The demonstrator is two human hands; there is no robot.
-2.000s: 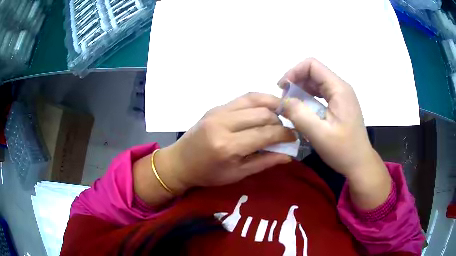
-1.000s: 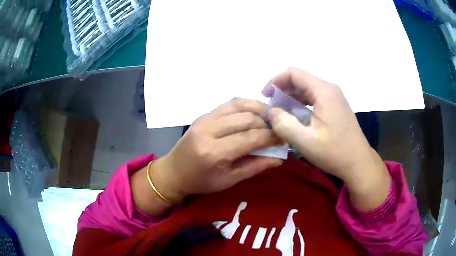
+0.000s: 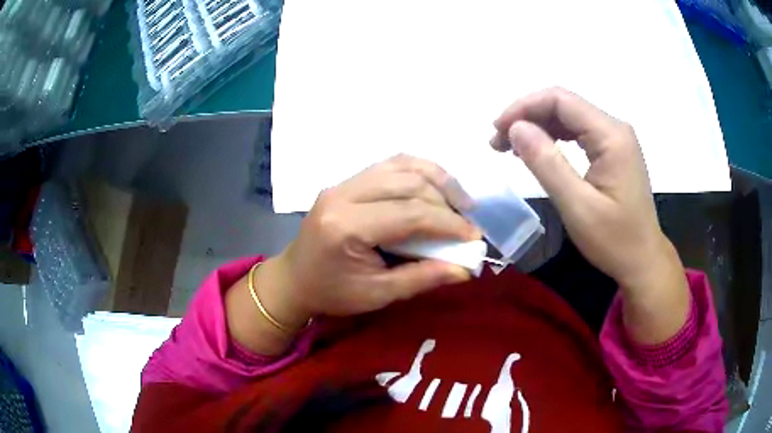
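Note:
My left hand [image 3: 381, 232] holds a smooth white housing [image 3: 440, 251] between thumb and fingers, in front of the red top. A translucent box-like clear cover [image 3: 508, 221] is at the fingertips of the same hand, above and right of the housing, its open or edged end facing right. A small thin piece shows at the housing's right end; its shape is too small to tell. My right hand [image 3: 597, 182] is apart from both parts, fingers curled and spread from the thumb, with nothing seen in it. Fingers hide part of the housing.
A large white sheet [image 3: 474, 76] lies on the green bench [image 3: 110, 93]. A clear insert tray [image 3: 199, 42] with rows of thin parts is upper left, and more clear trays [image 3: 42, 59] are far left. A cardboard box [image 3: 148, 254] and white sheets [image 3: 127, 359] are below the bench.
My right hand has let go of the clear cover and moved up and right. The cover now stays at my left fingertips, and more of the white housing shows.

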